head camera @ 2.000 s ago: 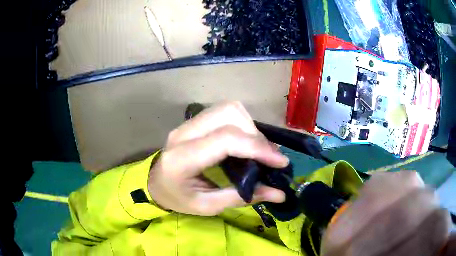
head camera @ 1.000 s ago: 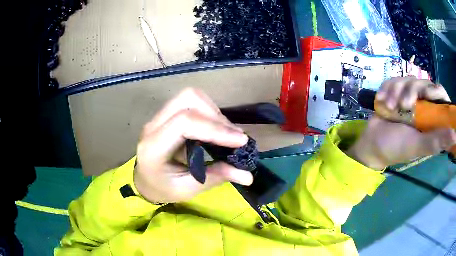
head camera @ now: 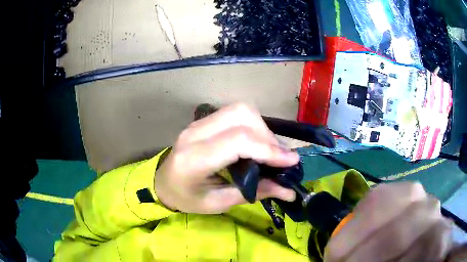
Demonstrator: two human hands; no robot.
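Observation:
My left hand (head camera: 225, 161) is closed around a black handle assembly (head camera: 299, 134), whose curved black legs stick out between and beyond the fingers. My right hand (head camera: 389, 225) grips the electric screwdriver (head camera: 327, 211), with its black nose and a bit of orange body showing; the rest is hidden by the hand. The screwdriver's tip meets the end of the handle assembly near my left fingertips; the exact contact point is too small to tell. The right hand is slightly blurred.
A black-rimmed parts tray (head camera: 205, 61) at the top holds pale tweezers (head camera: 166, 26), small dark dots and a heap of black fittings (head camera: 266, 28). A cardboard mat (head camera: 138, 115) lies below it. At right are a screw feeder (head camera: 351, 97), a plastic bag (head camera: 381, 25) and a striped packet (head camera: 435, 117).
One second ago the screwdriver was over the screw feeder. It has moved down and left to the handle assembly's end. My left hand has shifted slightly right and turned the assembly.

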